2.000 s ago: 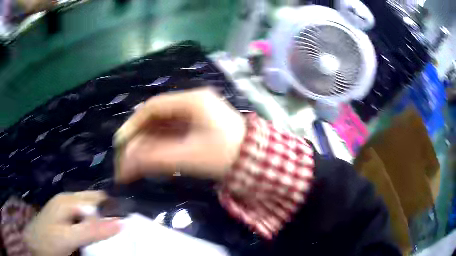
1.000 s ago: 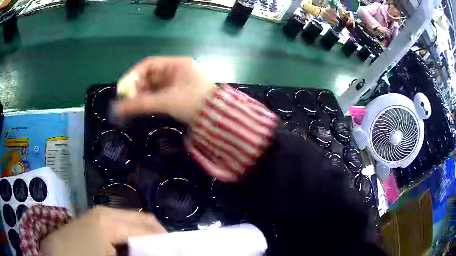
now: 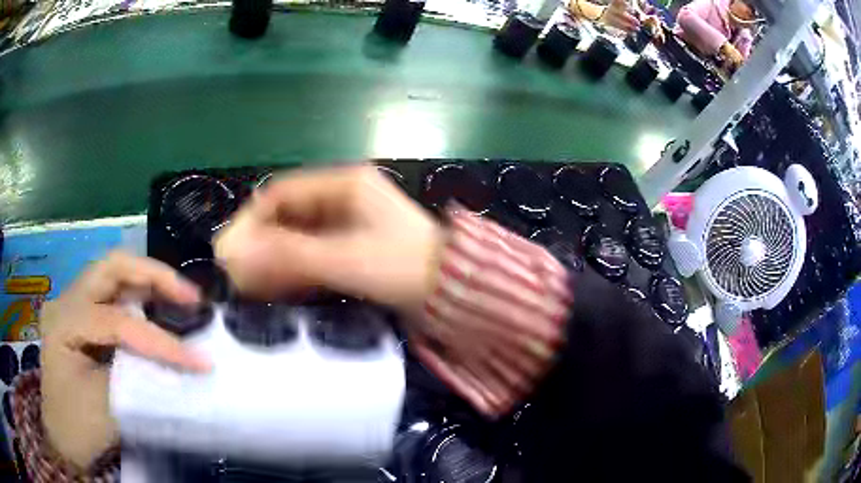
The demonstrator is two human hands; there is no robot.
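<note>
My left hand (image 3: 118, 349) holds a white label sheet (image 3: 264, 396) at its left end, bent over the near part of the tray. Dark round labels (image 3: 260, 324) show along the sheet's upper edge. My right hand (image 3: 326, 236) is blurred, just above the sheet's upper edge, with fingers curled; whether it pinches a label is hidden. Below lies the black blister tray (image 3: 481, 172) with round black lids (image 3: 524, 186) in its pockets. Some lids at the left and near side show fine printed lines.
A green conveyor (image 3: 283, 104) with black items (image 3: 517, 35) runs behind the tray. A white fan (image 3: 751, 241), a pink item (image 3: 741, 344) and a brown carton (image 3: 779, 415) are at the right. Another person's pink sleeve (image 3: 706, 26) shows at the upper right.
My left hand has raised the sheet, so its row of dark labels now shows. My right hand has moved from the tray's back left down and right, to the sheet's edge.
</note>
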